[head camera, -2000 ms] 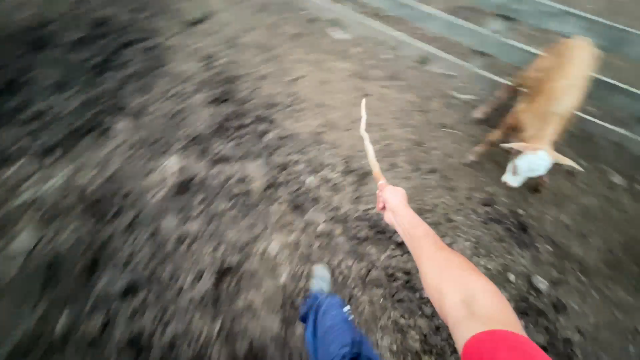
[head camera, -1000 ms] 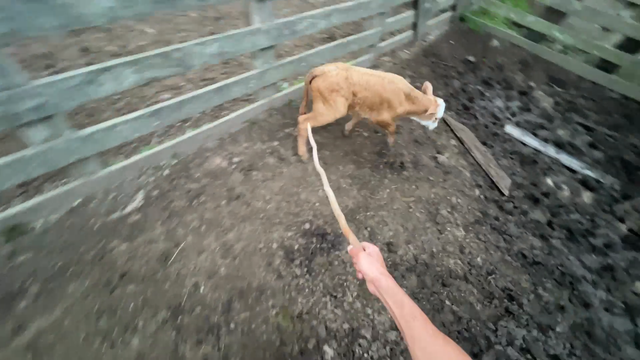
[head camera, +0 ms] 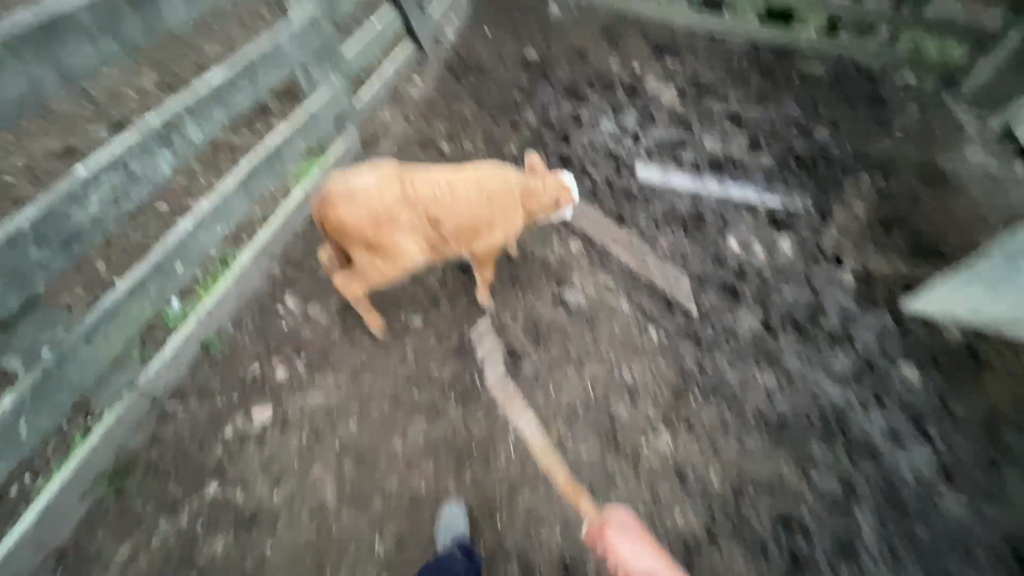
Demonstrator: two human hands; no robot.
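Observation:
My right hand [head camera: 628, 538] is closed around the lower end of a crooked wooden stick [head camera: 524, 420] at the bottom of the head view. The stick points up and left, its tip appearing just below the front leg of a tan calf [head camera: 432, 210]. A visible gap separates my hand from the calf, which stands side-on with its white-faced head [head camera: 564, 194] to the right. Whether the stick's tip touches the ground cannot be told. My left hand is out of the frame.
A weathered wooden rail fence [head camera: 184, 216] runs along the left. On the muddy ground lie a brown plank [head camera: 636, 256] and a pale strip [head camera: 712, 187]. A grey-green board edge [head camera: 972, 288] juts in at right. My shoe [head camera: 453, 522] is at the bottom.
The view has swung strongly since two seconds ago. The calf's head is now beside the brown plank's far end, and it appears nearer than one second ago. My right hand still holds the stick.

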